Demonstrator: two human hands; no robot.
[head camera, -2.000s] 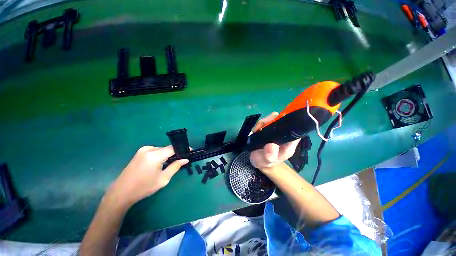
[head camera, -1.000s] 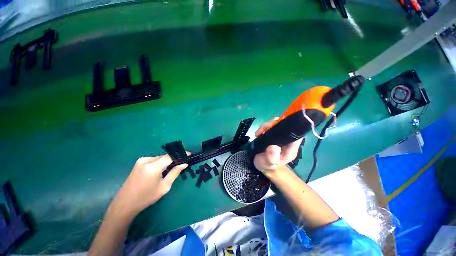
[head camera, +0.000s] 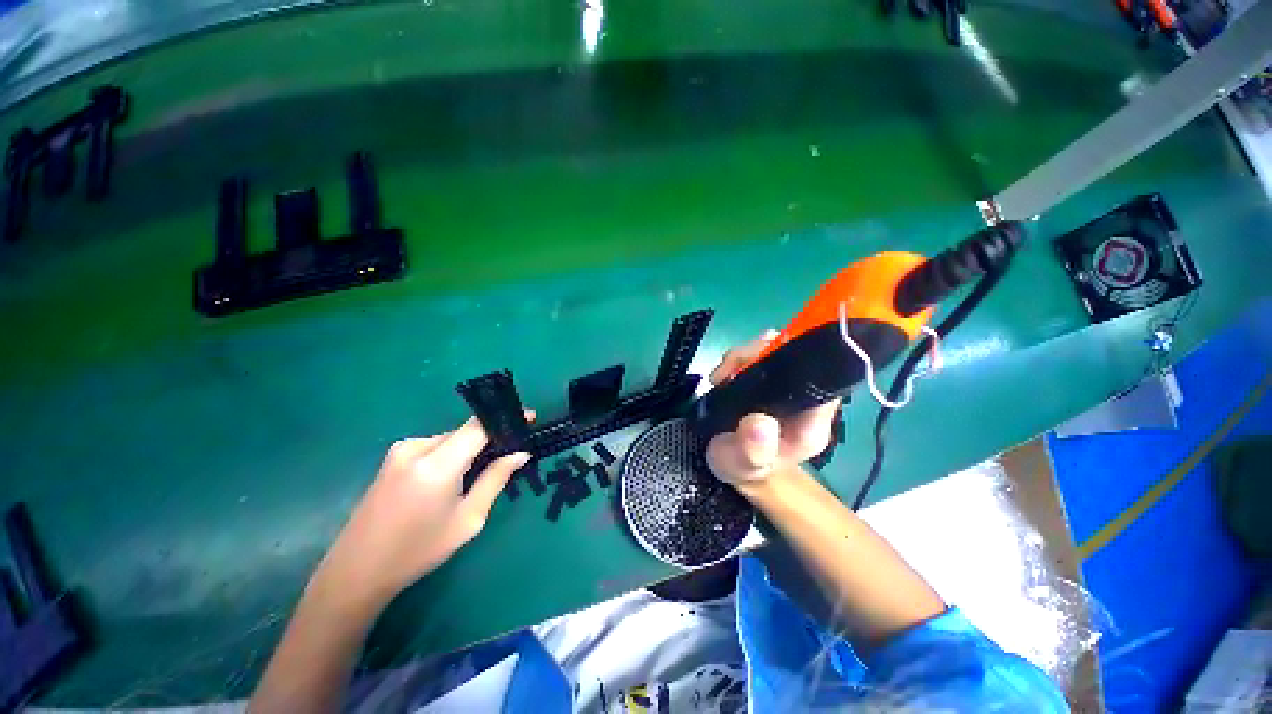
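My left hand (head camera: 433, 491) grips the left end of a black three-pronged bracket (head camera: 597, 396), its prongs pointing up and away from me. My right hand (head camera: 771, 433) is closed around an orange and black electric screwdriver (head camera: 823, 342), its front end at the bracket's right end; the tip is hidden. A round screw tray (head camera: 667, 488) with dark screws lies below my right hand. Small black pieces (head camera: 569, 485) are scattered between the bracket and the tray's left side.
More black brackets lie on the green surface, at centre left (head camera: 300, 268), far left (head camera: 63, 147) and the lower left edge (head camera: 35, 628). A square fan (head camera: 1130, 260) lies right, near a grey post (head camera: 1116, 126). An open carton with clear plastic (head camera: 977, 572) stands lower right.
The brackets on the green surface at the left have shifted left in view. Both hands keep their grip on the bracket and the screwdriver, with only slight shifts.
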